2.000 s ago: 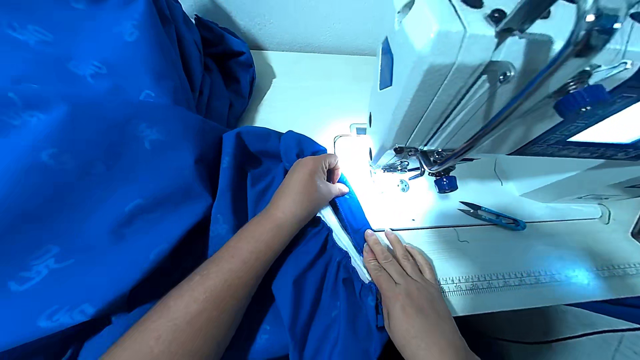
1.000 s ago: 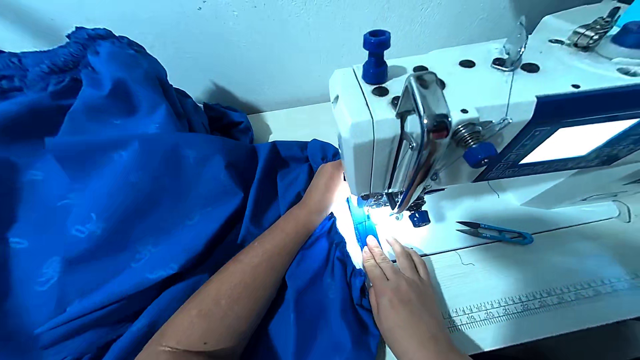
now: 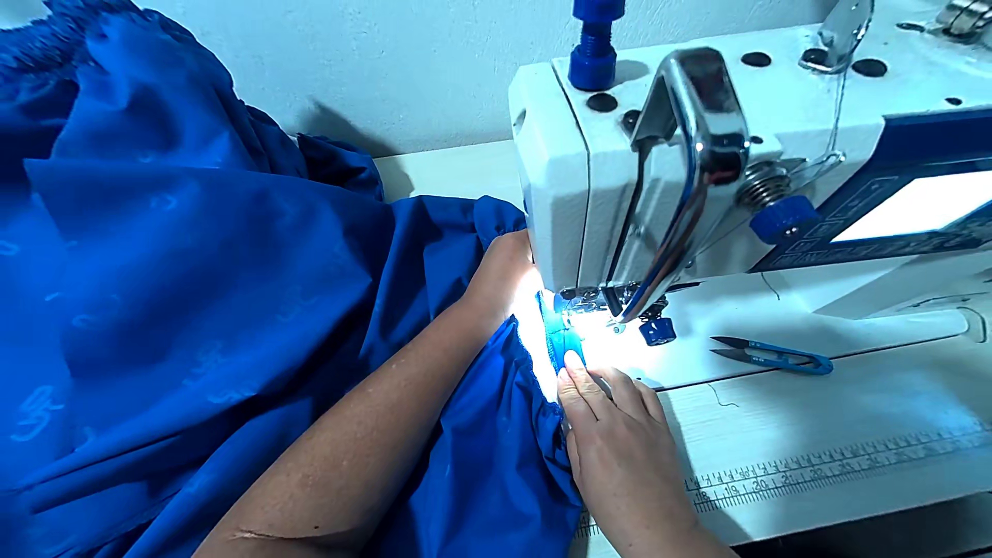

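Observation:
Blue patterned fabric [image 3: 209, 287] spreads over the left side and runs up to a white sewing machine [image 3: 643, 178]. My left hand [image 3: 504, 275] lies on the gathered fabric beside the machine head, its fingertips hidden behind the head. My right hand [image 3: 620, 434] rests flat, with its fingertips on the folded blue fabric edge [image 3: 564, 341] just in front of the presser foot area. Bright lamp light washes out part of the white strip along that edge. Thread snips [image 3: 771, 356] with blue handles lie on the machine bed, right of my right hand.
A printed ruler scale [image 3: 814, 469] runs along the front of the table [image 3: 876, 411]. A loose thread [image 3: 722, 397] lies near the snips. Behind the fabric stands a pale wall [image 3: 387, 70]. The machine's lit display [image 3: 914, 205] is at the right.
My left hand has moved from the open bed in front of the machine head to beside the head, its fingertips now hidden. The view has shifted and shows more of the machine's top.

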